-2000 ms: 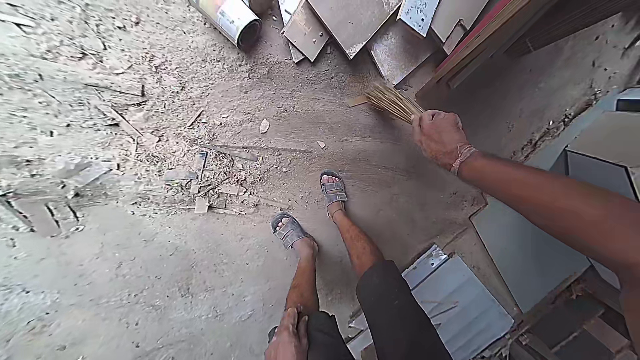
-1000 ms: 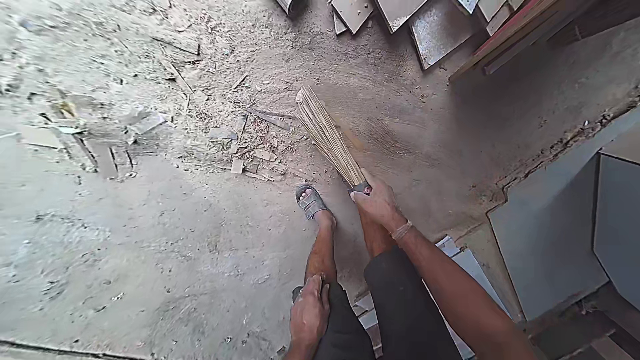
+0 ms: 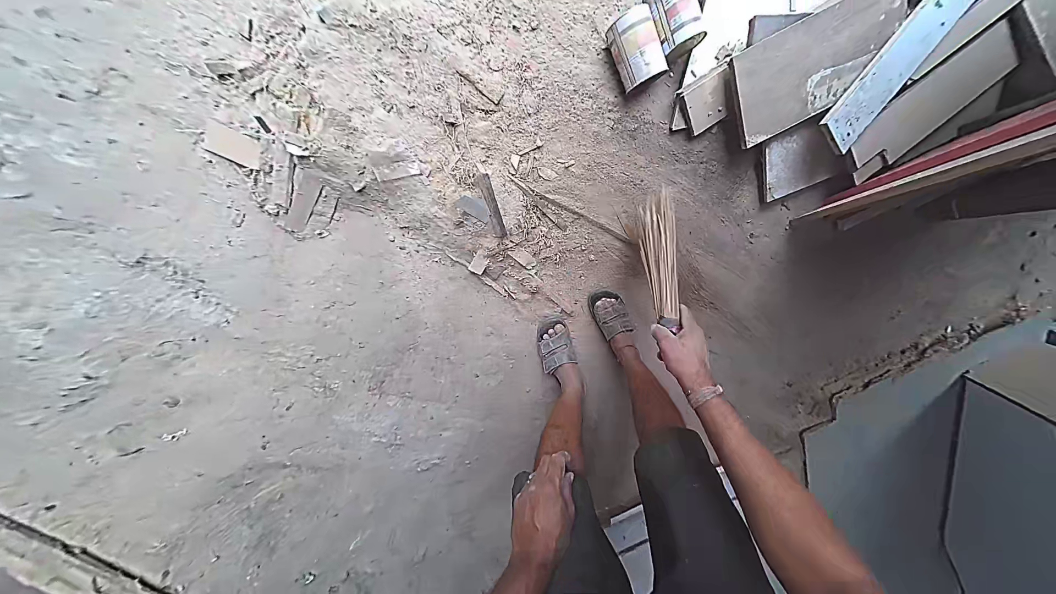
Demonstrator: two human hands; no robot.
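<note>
My right hand [image 3: 685, 351] is closed around the bound end of a stick broom [image 3: 659, 247], right of my sandalled feet. The broom's bristles point up the view, and their tips meet a long thin strip of wood [image 3: 577, 213] beside sawdust and wood scraps. Against my left knee rests my left hand [image 3: 544, 507], with no object visible in it; its fingers are partly hidden, so their closure is unclear. A heap of shavings and offcuts [image 3: 521, 257] lies in front of my feet on the dusty concrete floor [image 3: 330, 412].
Two paint cans [image 3: 637, 49] stand or lean at the top. Stacked boards [image 3: 813, 70] and a red-edged panel [image 3: 949, 157] fill the upper right. Grey sheets [image 3: 883, 462] lie at the lower right beyond a rough edge. More broken offcuts [image 3: 305, 198] are scattered at the upper left.
My right hand has brought the broom in from the far right, closer to my feet. The bristles pointed up-left a second ago and now point nearly straight up. My left hand stays by my knee.
</note>
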